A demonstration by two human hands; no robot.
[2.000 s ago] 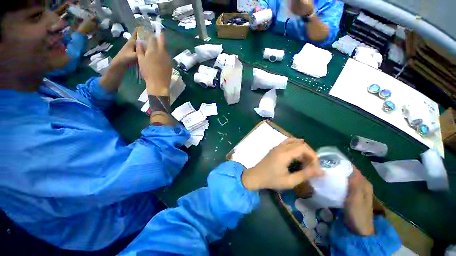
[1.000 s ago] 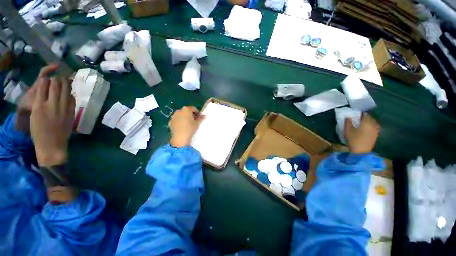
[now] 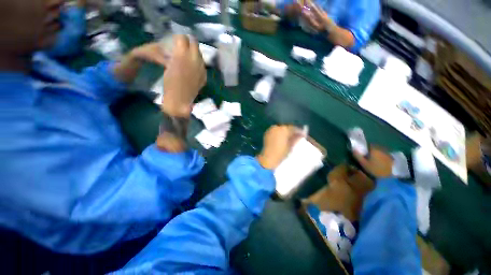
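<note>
The picture is blurred. My left hand is at the upper left edge of a stack of white paper slips in a shallow brown tray. Its fingers pinch a slip, whose white edge stands up by the fingertips. My right hand is closed around the near end of a white cylindrical unit, which points away from me above the bench. An open brown box with blue and white discs lies below it, partly hidden by my right sleeve.
A person in blue at the left reaches over the bench; another sits across it. White wrapped units, loose slips and a white board with round parts lie on the bench. Limp white sleeves lie right of my right hand.
My right hand has left the white sleeve and taken hold of the cylindrical unit, now turned. My left hand stays at the slip stack, where a slip edge is now raised. The view has shifted and tilted.
</note>
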